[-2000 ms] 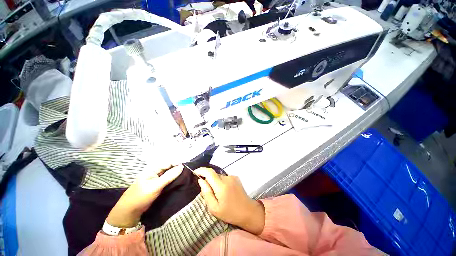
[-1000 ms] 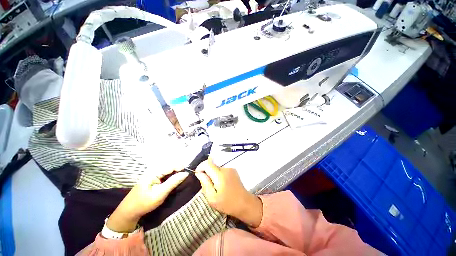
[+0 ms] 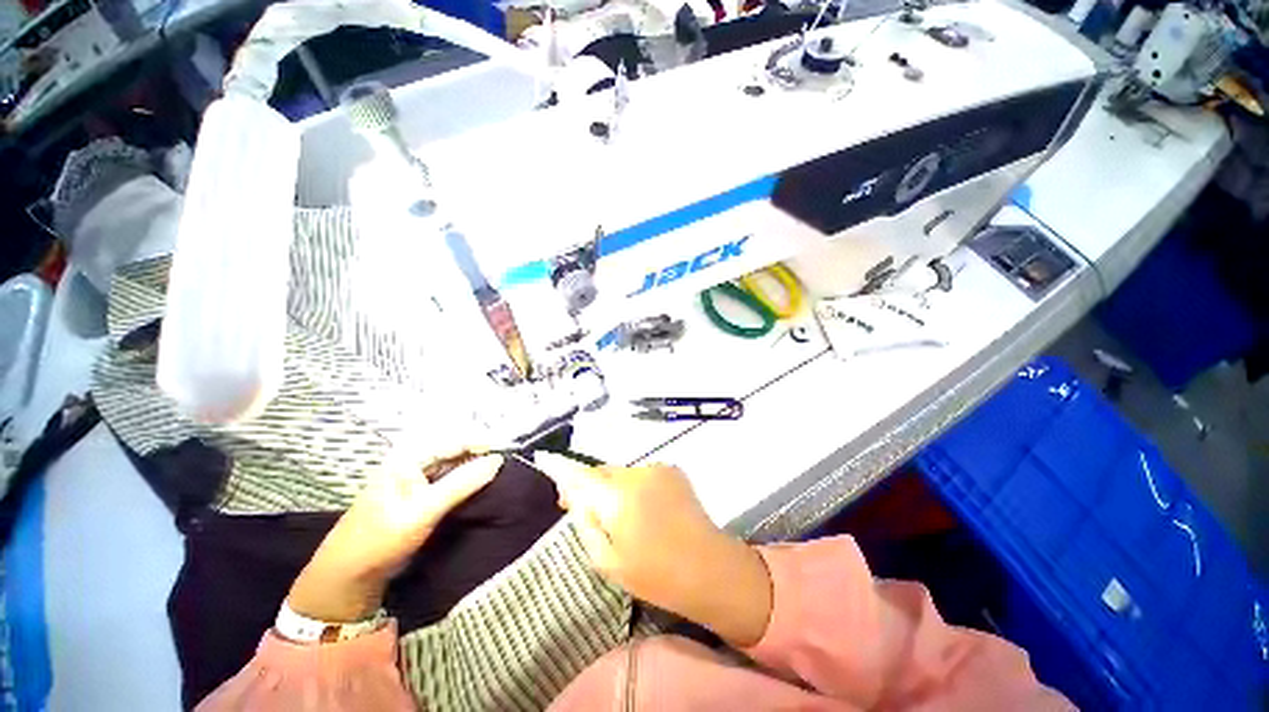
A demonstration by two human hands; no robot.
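My left hand and my right hand hold the upper edge of the dark fabric panel in front of the needle area. The fingertips of both hands pinch the edge. The striped garment panel lies below, between my wrists, and more striped cloth spreads on the left of the needle. A narrow dark strip runs from the dark cloth towards the presser foot. Thread snips lie on the table, right of the needle.
The sewing machine stands across the table, with a white lamp on its left. Green and yellow scissor handles, a small metal piece and a white paper lie under its arm. A blue plastic cover is at the right.
The view has shifted slightly. My fingertips have come together at the dark strip and then moved a little apart along the dark edge. The snips have stayed in place.
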